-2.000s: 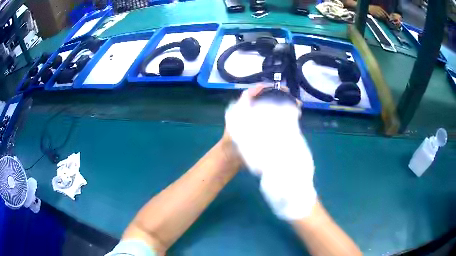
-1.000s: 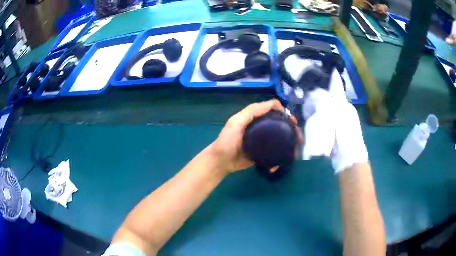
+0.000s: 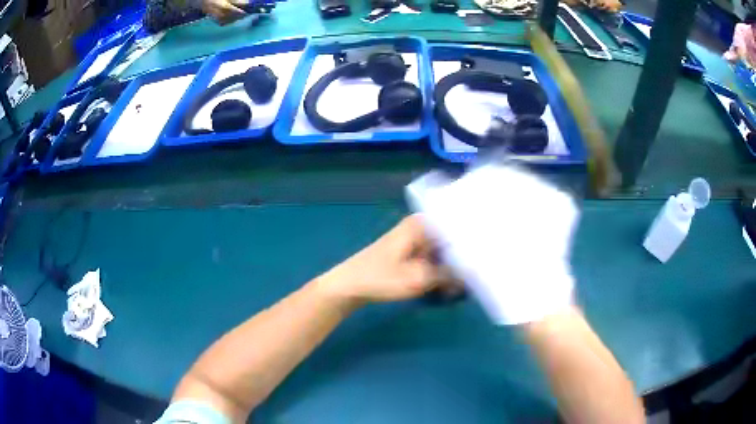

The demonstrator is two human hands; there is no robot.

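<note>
My left hand (image 3: 394,263), bare, is closed around black headphones (image 3: 445,293). Only small dark parts of them show, below the fingers and blurred above the glove; the rest is hidden. My right hand (image 3: 518,240), in a white glove, is over the headphones with a white wiping cloth (image 3: 428,192). Cloth and glove are blurred and hard to tell apart. The hands are together above the green bench, just in front of the trays.
A row of blue trays (image 3: 284,124) with white liners runs along the back, most holding black headphones. A white bottle (image 3: 670,228) with its cap flipped up stands right. A crumpled white heap (image 3: 85,309) and a fan (image 3: 12,330) are left. A green post (image 3: 659,91) rises behind. Other people's hands show at the top.
My right hand moved away from the headphones to the right, then came back over them with the cloth. The ear cup seen a second ago is now mostly covered. The view has shifted rightward.
</note>
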